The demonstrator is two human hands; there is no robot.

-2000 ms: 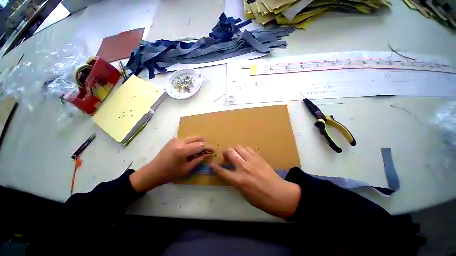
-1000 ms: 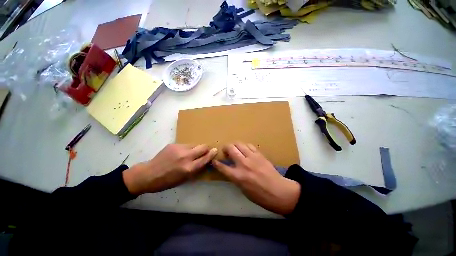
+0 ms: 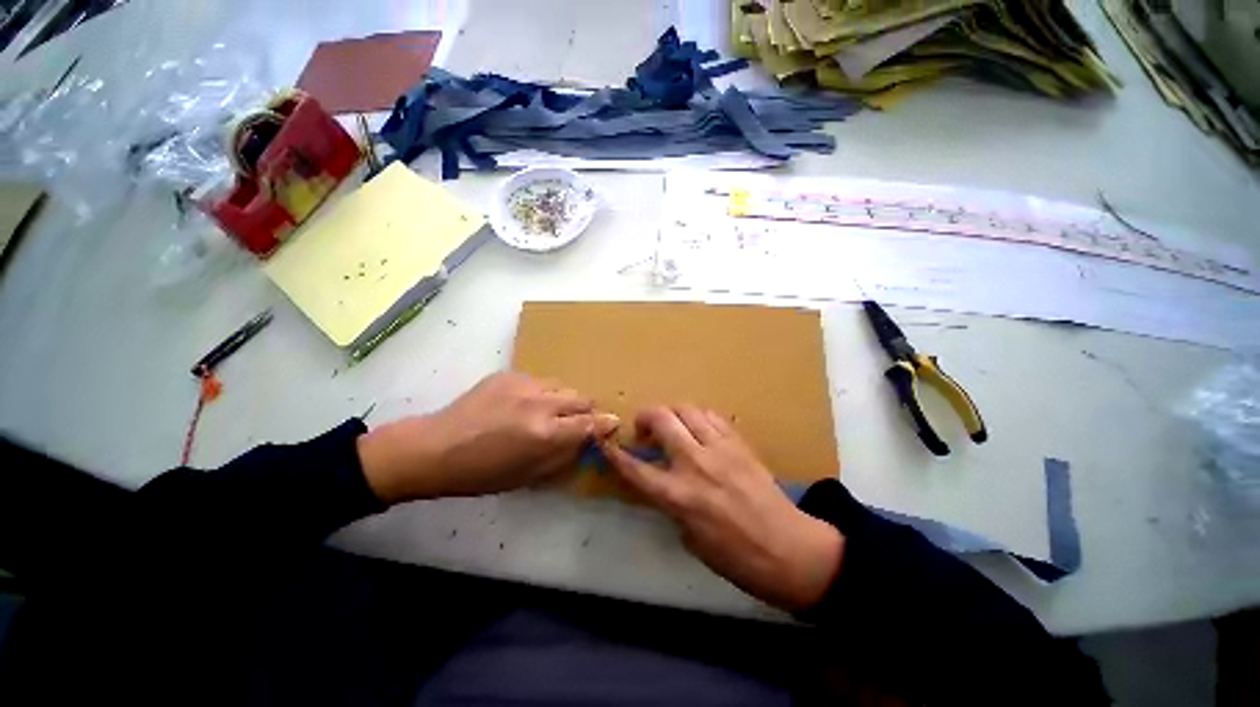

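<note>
A blue-grey strap strip (image 3: 1057,514) runs from under my hands across the tan work board (image 3: 677,345) and past my right sleeve, its end bent upward on the table. My left hand (image 3: 504,431) and my right hand (image 3: 726,504) are over the front part of the board, fingertips close together, both pinching the strip. A tiny light spot shows at the left fingertips; I cannot tell if it is a metal piece. Most of the strip between the hands is hidden by the fingers.
Behind the board are a parts dish (image 3: 545,209), a strip pile (image 3: 608,122) and a paper pattern (image 3: 884,249). Pliers (image 3: 923,383) lie to the right. To the left are a yellow pad (image 3: 373,256), green pen (image 3: 394,329), red tape dispenser (image 3: 293,177) and thread snips (image 3: 232,343).
The left fingers, curled around something dark two seconds ago, are now extended and pinched at the strip beside the right fingertips. The whole view has shifted slightly.
</note>
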